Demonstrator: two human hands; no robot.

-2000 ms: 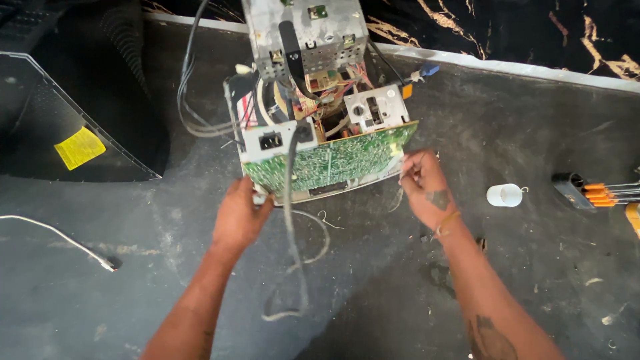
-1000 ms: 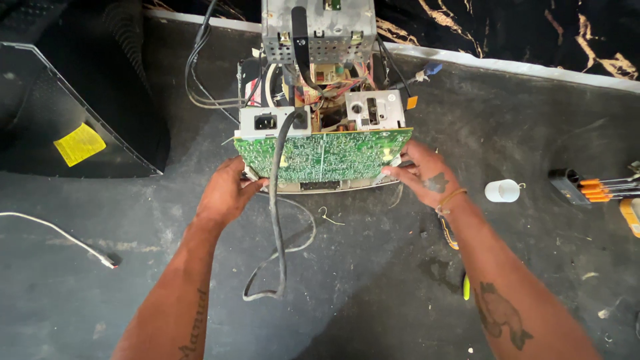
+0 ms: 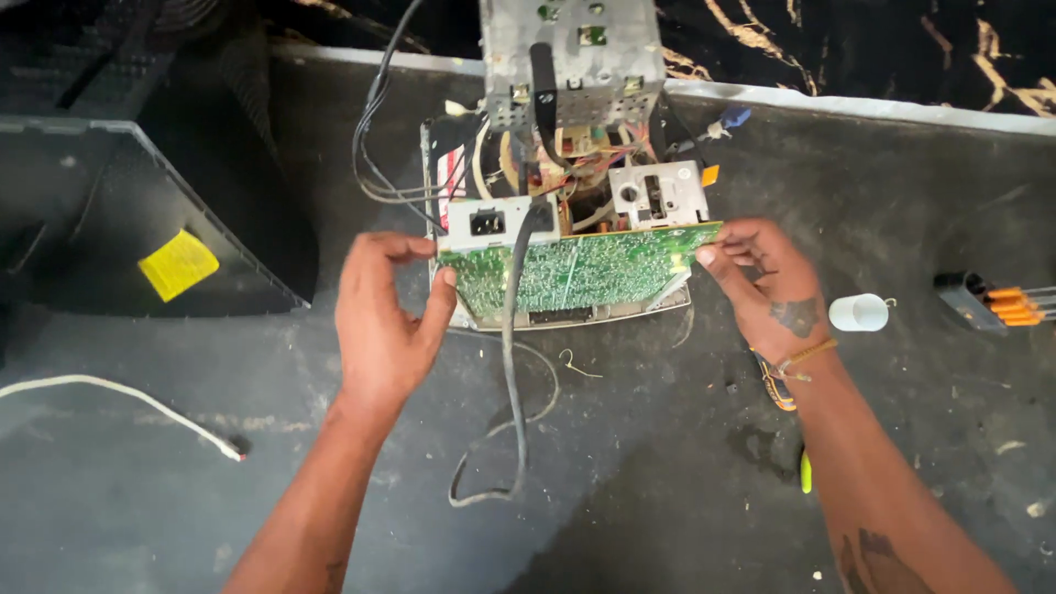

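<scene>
A green circuit board (image 3: 569, 276) stands tilted on edge at the front of an opened CRT monitor chassis, its soldered side toward me. My right hand (image 3: 763, 285) pinches its upper right corner between thumb and fingers. My left hand (image 3: 392, 305) is at the left end, thumb and fingers apart around the corner; whether it touches the board is hard to tell. Behind the board's upper edge are a metal bracket with a power socket (image 3: 488, 222) and a metal connector plate (image 3: 657, 194). A perforated metal shield (image 3: 573, 62) rises behind, above wires. A grey cable (image 3: 517, 330) hangs over the board.
The black plastic monitor housing (image 3: 223, 223) with a yellow label lies at left. A white cable (image 3: 124, 396) is near it. At right are a small white cup (image 3: 858, 313), orange-handled screwdrivers (image 3: 1015, 305) in a holder, and a tool (image 3: 774, 384) partly under my right wrist.
Both hands have moved up from the board's lower corners to its upper corners. The left hand's fingers have spread apart. The board leans with its top edge further back.
</scene>
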